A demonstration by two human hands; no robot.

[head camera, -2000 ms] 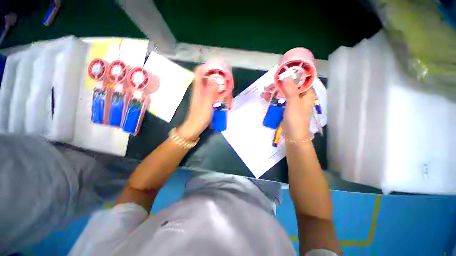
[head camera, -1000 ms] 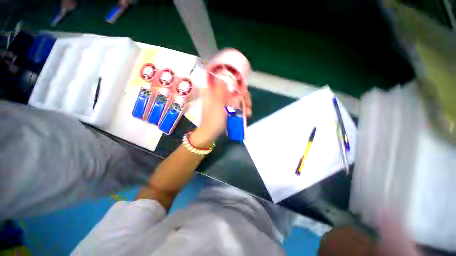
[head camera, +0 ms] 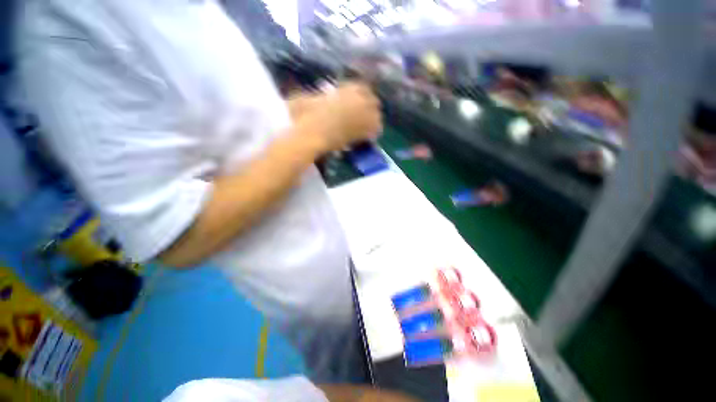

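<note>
Three pink fan half-assemblies (head camera: 446,320) lie side by side on a long white surface (head camera: 404,228), with their blue battery ends toward the left and their round pink heads toward the right. The picture is blurred, so their small parts cannot be told. Neither of my hands is in view. Only my white sleeve (head camera: 247,390) and a thin strip of my forearm show at the bottom edge, and the hand is cut off.
A person in a white shirt (head camera: 165,118) stands close at left, hands over the bench beside a blue item. Two more fan units (head camera: 480,195) lie on the green conveyor belt (head camera: 510,243). A grey metal post (head camera: 612,212) slants at right. Yellow boxes stand on the blue floor.
The view has swung left and up to the neighbouring person and the line. My left hand with its fan unit and my right arm have left the picture. The three fans now appear lower right.
</note>
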